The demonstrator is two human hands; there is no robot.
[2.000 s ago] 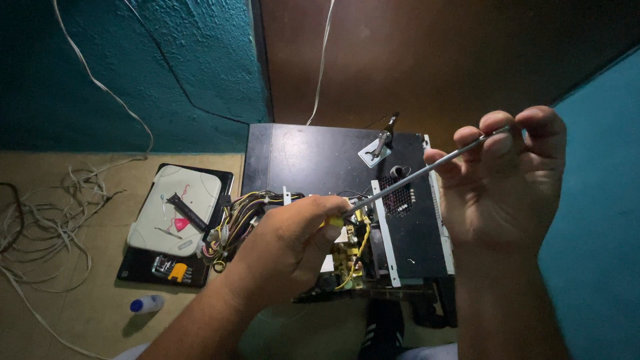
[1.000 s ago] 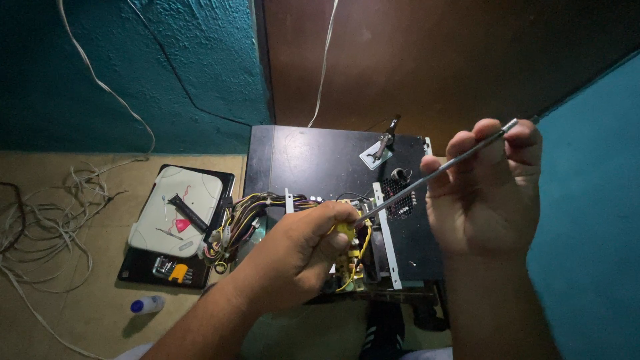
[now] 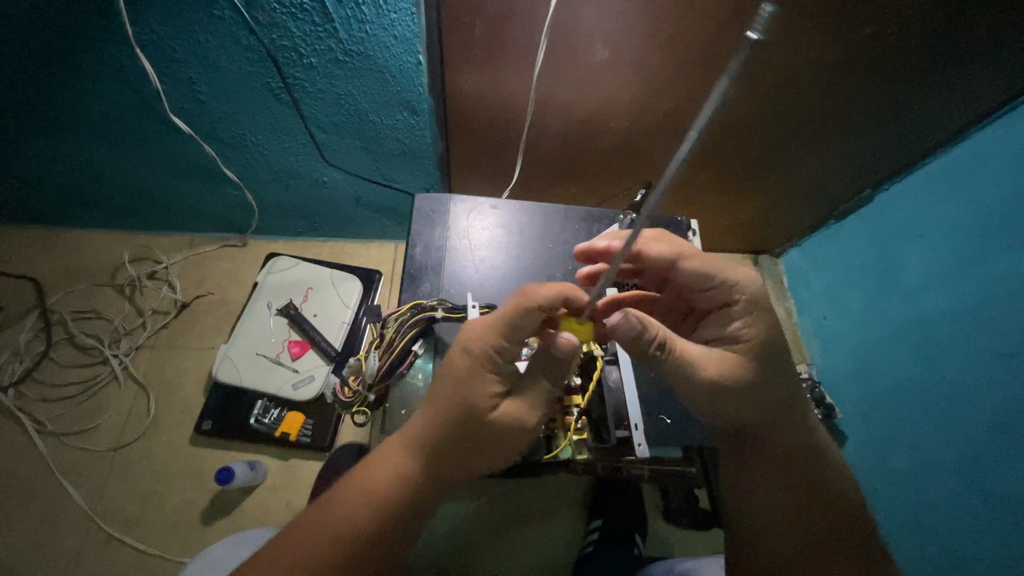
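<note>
My left hand grips the yellow handle of a long-shafted screwdriver, whose metal shaft points up and to the right. Beside the shaft, my right hand is half curled, its thumb close to the handle; whether it touches the tool I cannot tell. Under the hands lies an opened computer power supply with a twisted yellow wire and a metal bracket edge. It rests on a black metal case. A bundle of coloured cables runs out to the left.
Left on the floor, a white tray-like lid on a black panel holds small tools and a pink piece. A hex key set, a blue-capped bottle and tangled white cable lie nearby. A brown door stands behind.
My right hand has come off the screwdriver's tip and moved down and left toward the handle. The shaft now points more steeply upward, still in my left hand.
</note>
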